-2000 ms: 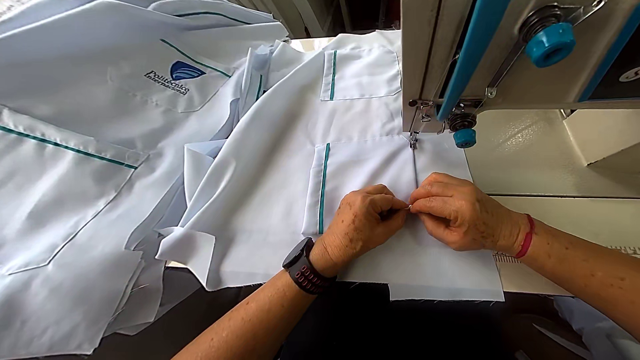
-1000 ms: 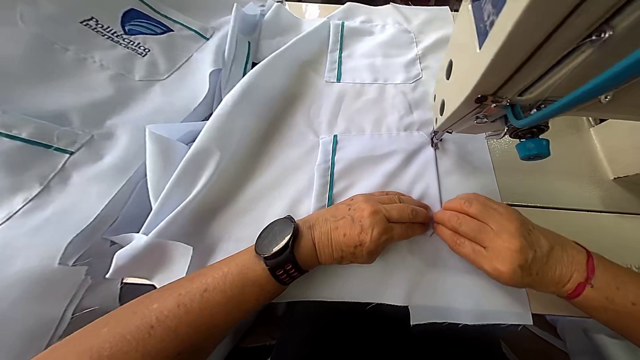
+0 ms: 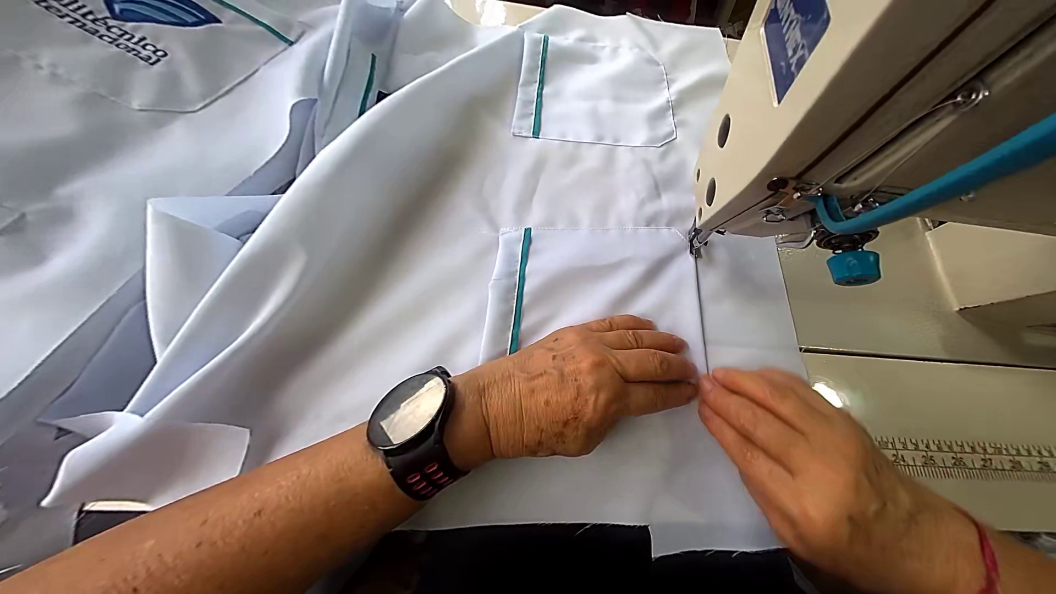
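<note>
My left hand (image 3: 577, 388) lies flat on a white pocket piece (image 3: 602, 280) with a green stripe, its fingertips by the pocket's folded edge. My right hand (image 3: 792, 445) rests on the white fabric panel (image 3: 462, 313) just across that edge, fingertips close to my left ones; it is slightly blurred. Neither hand has anything plainly gripped. Ahead of them, the sewing machine's presser foot (image 3: 695, 241) stands at the pocket's far right corner, on the line of the edge. Another pocket with a green stripe (image 3: 606, 91) is on the panel farther away.
The sewing machine head (image 3: 833, 99), with a blue knob (image 3: 854, 268), fills the upper right. A measuring scale (image 3: 965, 458) runs along the table at right. More white garment pieces (image 3: 206, 99), one with an embroidered emblem, are heaped at left. Dark cloth shows below the panel's near edge.
Two seconds ago my fingers were pinched together at the pocket edge; now they are straighter and laid on the fabric. The view has shifted closer.
</note>
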